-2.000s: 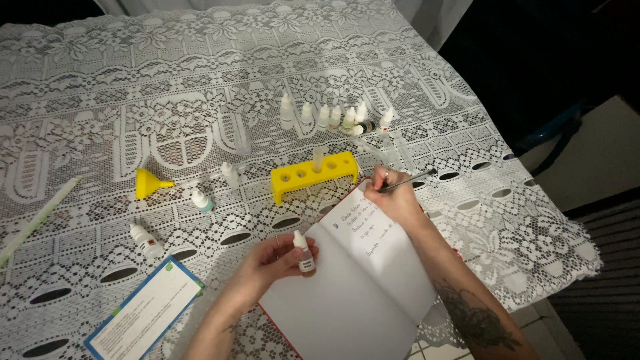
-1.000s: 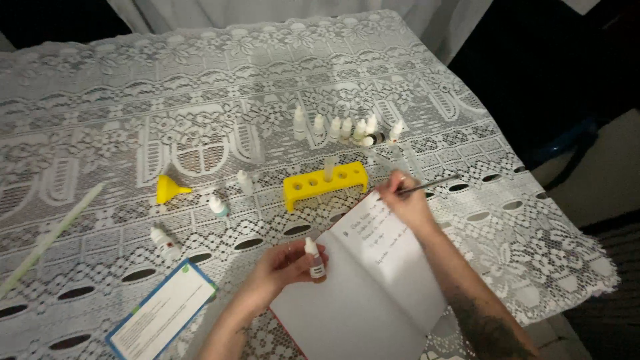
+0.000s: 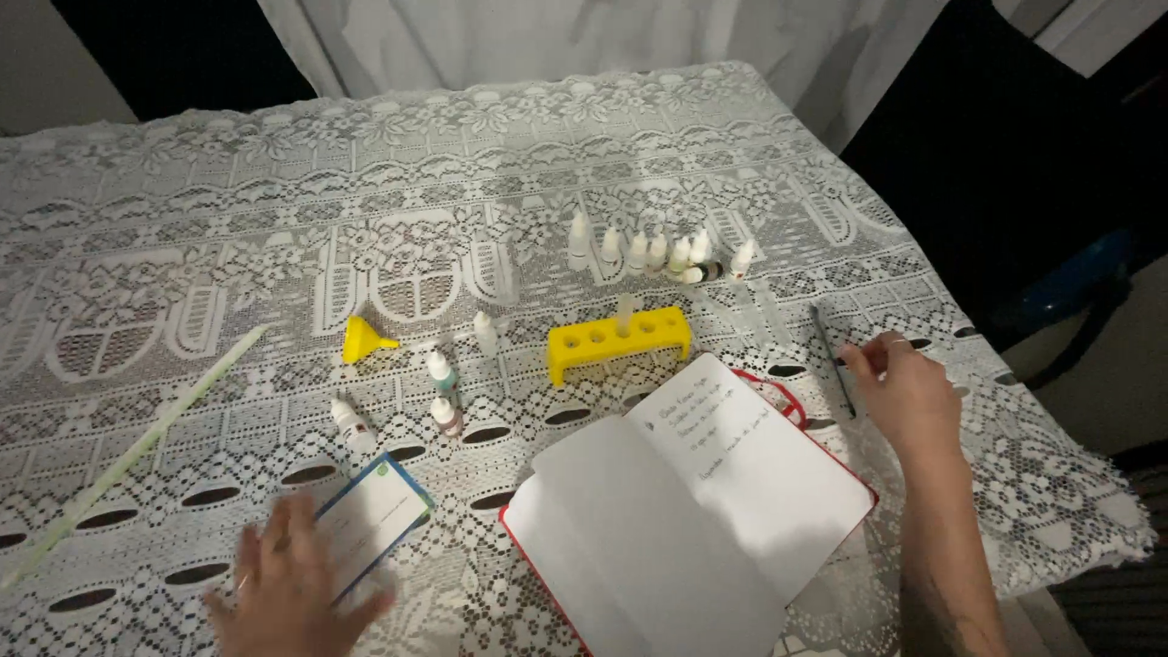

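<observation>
My left hand (image 3: pixel 292 584), fingers spread and slightly blurred, is over the lower left part of a printed card with a blue-green border (image 3: pixel 374 520). A dark pen (image 3: pixel 832 363) lies on the lace tablecloth, with my right hand (image 3: pixel 899 383) just right of it, fingers curled; whether they touch the pen I cannot tell. Between my hands an open notebook with red cover edges (image 3: pixel 693 511) shows handwriting on its right page. A small dropper bottle with a brownish lower part (image 3: pixel 446 416) stands below a teal-marked dropper bottle (image 3: pixel 442 371).
Behind the notebook stands a yellow tube rack (image 3: pixel 620 342) holding a clear tube (image 3: pixel 625 313). Several dropper bottles (image 3: pixel 657 251) are grouped farther back. Toward the left are a yellow funnel (image 3: pixel 365 341), a white dropper bottle (image 3: pixel 350 424), another bottle (image 3: pixel 485 334) and a pale green strip (image 3: pixel 146 456).
The small bottle has left my left hand and stands beside the teal-marked one. The pen, earlier in my right hand, lies on the cloth. Both hands have moved outward from the notebook.
</observation>
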